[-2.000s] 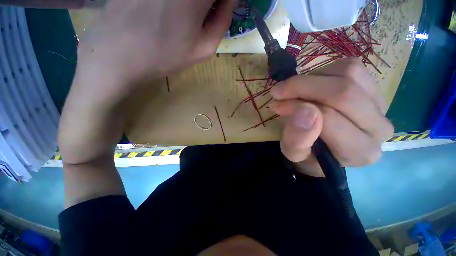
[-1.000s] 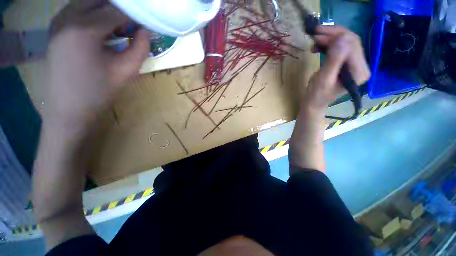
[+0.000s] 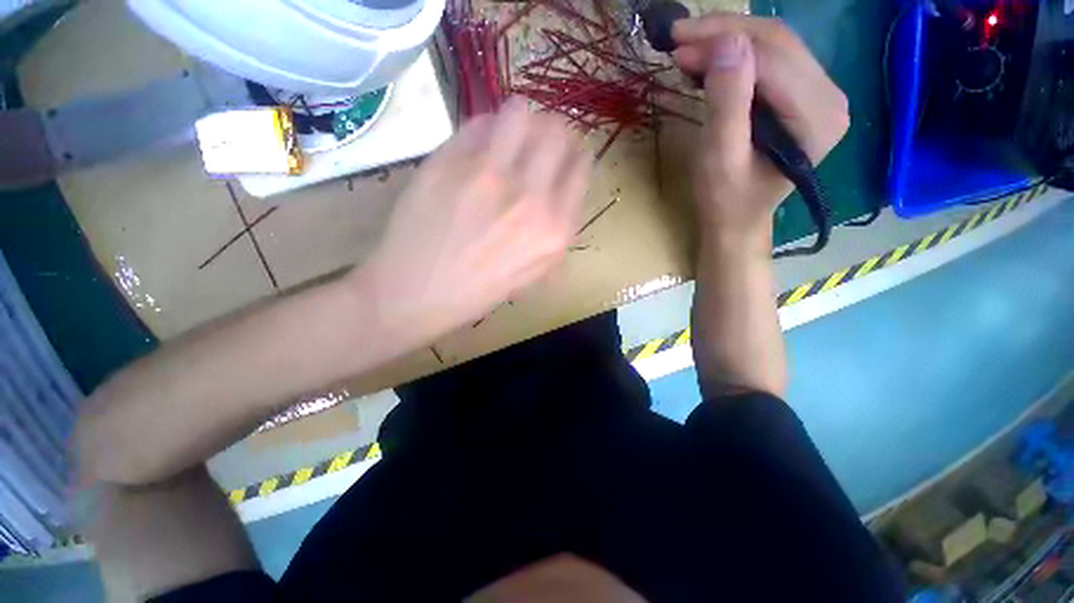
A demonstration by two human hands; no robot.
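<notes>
My right hand (image 3: 771,100) holds the black soldering iron (image 3: 787,153) at the upper right, its tip end near the top edge. My left hand (image 3: 477,218) is over the board, blurred, beside the dark-red leads (image 3: 589,88); its fingertips are too blurred to tell if it holds anything. The white headphones (image 3: 312,41) are at the top, cut off by the edge, with part of a green circuit board (image 3: 357,116) showing in the ear cup. A white battery (image 3: 242,143) with a yellow edge lies at the left of the cream support block (image 3: 406,136).
Loose red leads lie on the brown board (image 3: 177,295). At right, a blue bin (image 3: 905,130) holds a black soldering station (image 3: 983,71) with a red light. White stacked trays (image 3: 41,436) stand at far left. Yellow-black tape runs along the front edge.
My left hand has moved right, from the ear cup to the red leads, uncovering the battery. My right hand has moved right and away from the ear cup with the iron. The view has shifted.
</notes>
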